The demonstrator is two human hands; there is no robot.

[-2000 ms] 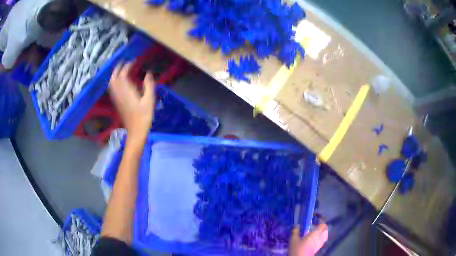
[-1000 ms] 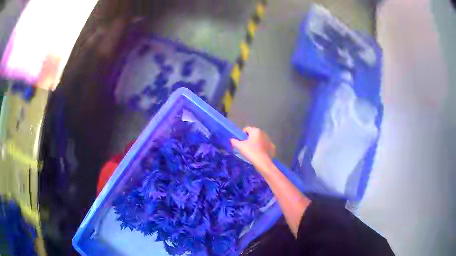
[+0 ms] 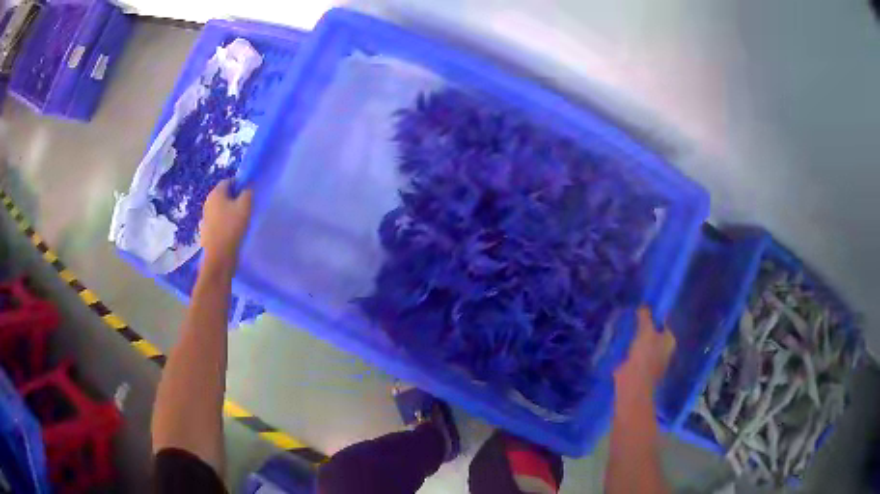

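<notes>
A large blue parts bin (image 3: 463, 41) is held up in front of me, tilted in view. A heap of blue spiky pieces (image 3: 511, 251) fills its middle and right side; the pale bottom shows at its left. My left hand (image 3: 226, 207) grips the bin's left rim, fingers partly hidden by the rim. My right hand (image 3: 648, 349) grips the right rim near the lower right corner; its fingers are slightly blurred.
A bin with small blue parts on a white liner (image 3: 145, 227) lies behind at left. A bin of grey moulded parts (image 3: 782, 367) is at right. Red stools (image 3: 72, 425) stand lower left by yellow-black floor tape (image 3: 96, 307). Stacked bins (image 3: 72, 58) are upper left.
The view has swung from the bench to the floor area by the wall. The bin has moved along with me and turned. Both hands now show on its rims.
</notes>
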